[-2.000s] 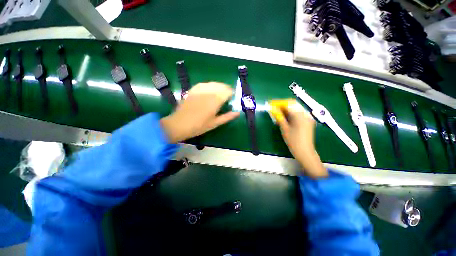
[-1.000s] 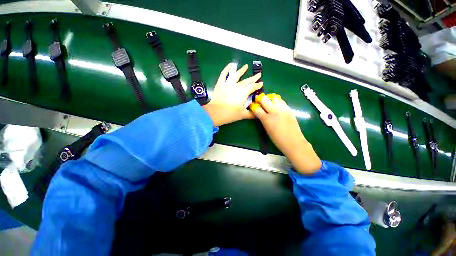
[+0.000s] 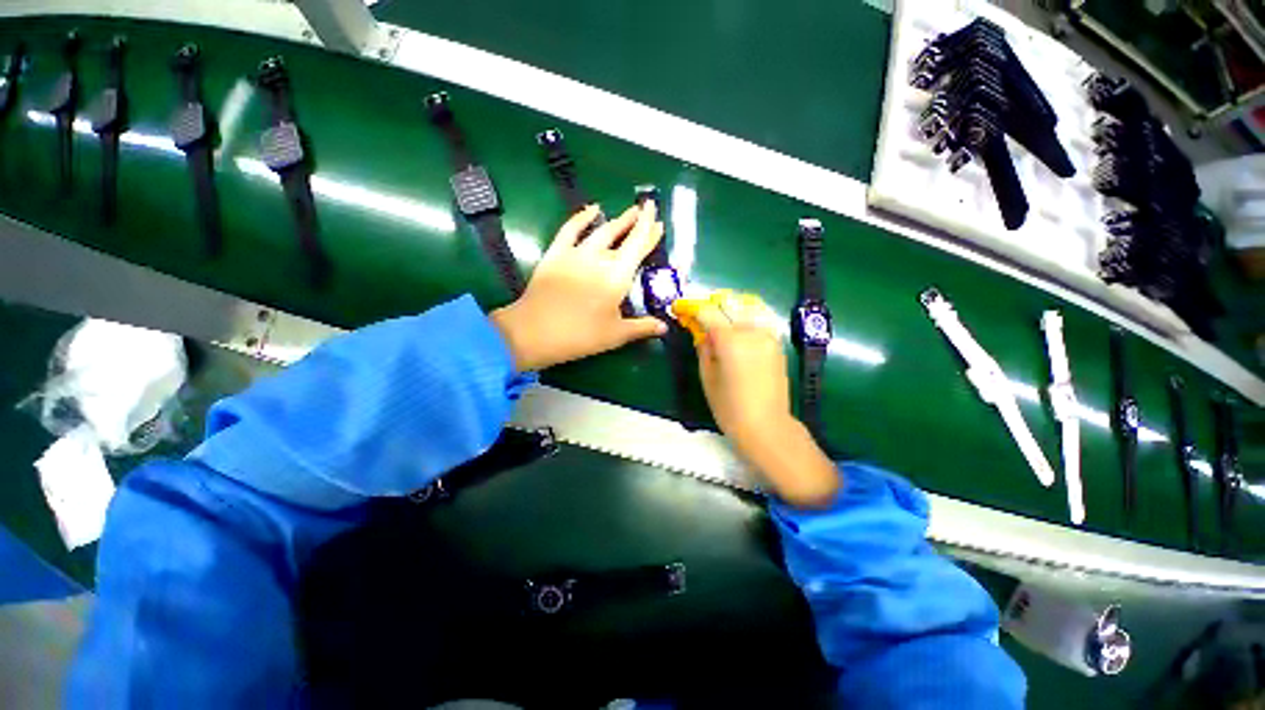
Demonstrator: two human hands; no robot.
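Observation:
A black-strapped smartwatch lies on the green belt with its ringed back up. My left hand is spread over its left side, with a fingertip at the upper strap and the thumb below the case, holding it. My right hand has yellow finger cots on bunched fingertips, which touch the right side of the case. Whether a wipe is between them is hidden. Another smartwatch lies back up to the right of my right hand.
More dark watches lie leftward on the belt, white-strapped ones rightward. A foam tray with black straps stands beyond the belt rail. The near bench holds a set-aside watch, a crumpled bag and a bottle.
Both hands have moved from the previous watch to the one on its left. The previous watch now lies uncovered, right of my right hand. The view has shifted slightly.

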